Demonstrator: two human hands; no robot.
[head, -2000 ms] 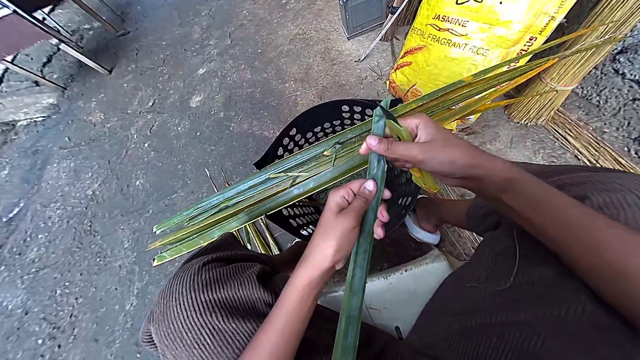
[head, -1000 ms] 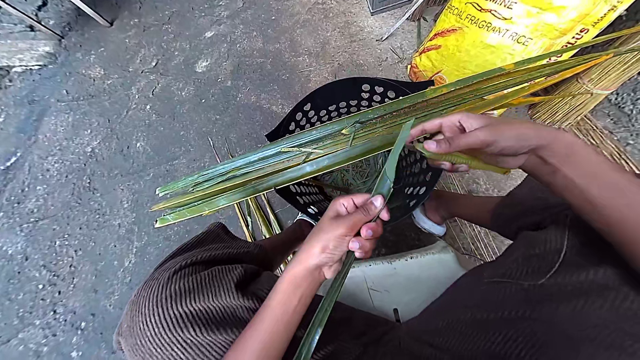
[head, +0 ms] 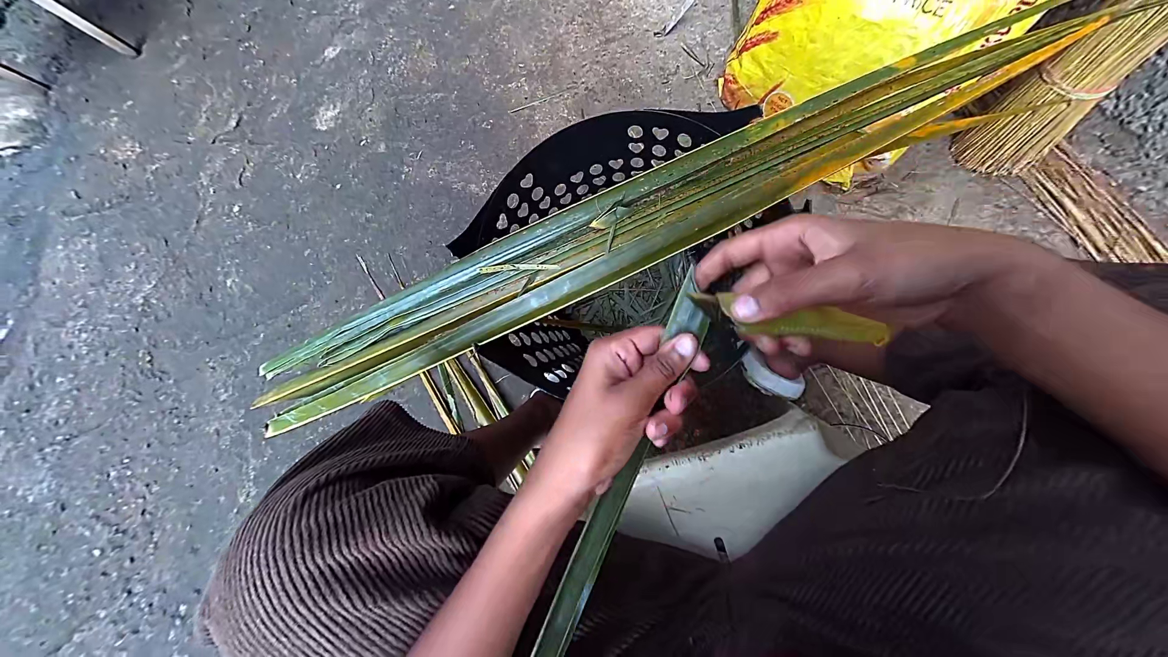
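My left hand (head: 634, 401) grips a long green palm leaf strip (head: 593, 538) close to its upper end, which lies between my two hands. My right hand (head: 812, 283) holds a small tool with a yellow-green handle or wrapping (head: 821, 324), its dark tip at the strip's end; whether it is a knife I cannot tell. A bundle of long green and yellow palm leaves (head: 639, 214) lies slantwise across a black perforated plastic basket (head: 557, 164). Thin leaf shreds (head: 630, 306) lie inside the basket.
A yellow rice sack (head: 821, 55) stands beyond the basket. At the right lies a tied bundle of thin sticks (head: 1049, 119), with more loose sticks (head: 1095, 205) below it. A pale plastic piece (head: 730, 484) is between my legs. Metal legs (head: 91, 26) show at the top left.
The leaf strip's upper end, upright between both hands two seconds ago, now sits lower, by the tool tip. My right hand has moved off the strip. The view has shifted somewhat.
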